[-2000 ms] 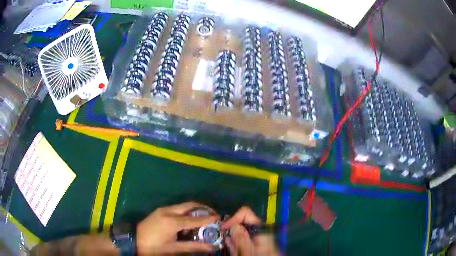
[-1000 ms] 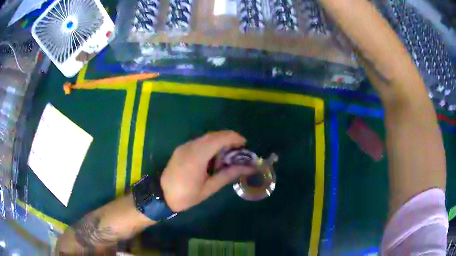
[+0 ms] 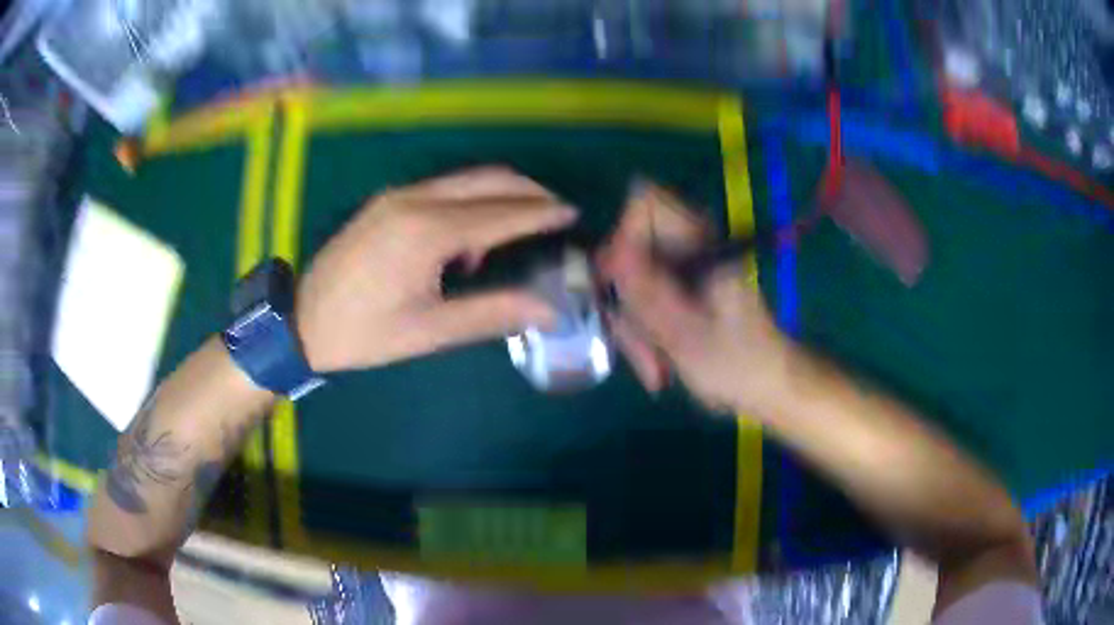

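A silver round unit (image 3: pixel 562 354) lies on the green mat in the central yellow rectangle, blurred. My left hand (image 3: pixel 415 275) is on its left, thumb and fingers spread, the thumb tip at the unit's upper left edge. A blurred greyish piece shows by the fingertips and a dark area inside the hand; whether the hand holds anything is unclear. My right hand (image 3: pixel 690 293) is to the right of the unit, closed around the black test pen (image 3: pixel 727 253), whose rear points right toward a red wire. The pen's tip is hidden or blurred.
Clear trays (image 3: pixel 550 43) stand behind the rectangle, with more units (image 3: pixel 1069 116) at upper right. The white fan (image 3: pixel 92 73) is at upper left, a pale paper sheet (image 3: pixel 116 311) at left. The dark red pad (image 3: pixel 882 220) and red wire (image 3: pixel 836 122) are at right; a green label (image 3: pixel 501 531) is in front.
My right hand has come from over the trays to beside the unit, now with the test pen. My left hand's fingers are more spread. The view has shifted and is more blurred.
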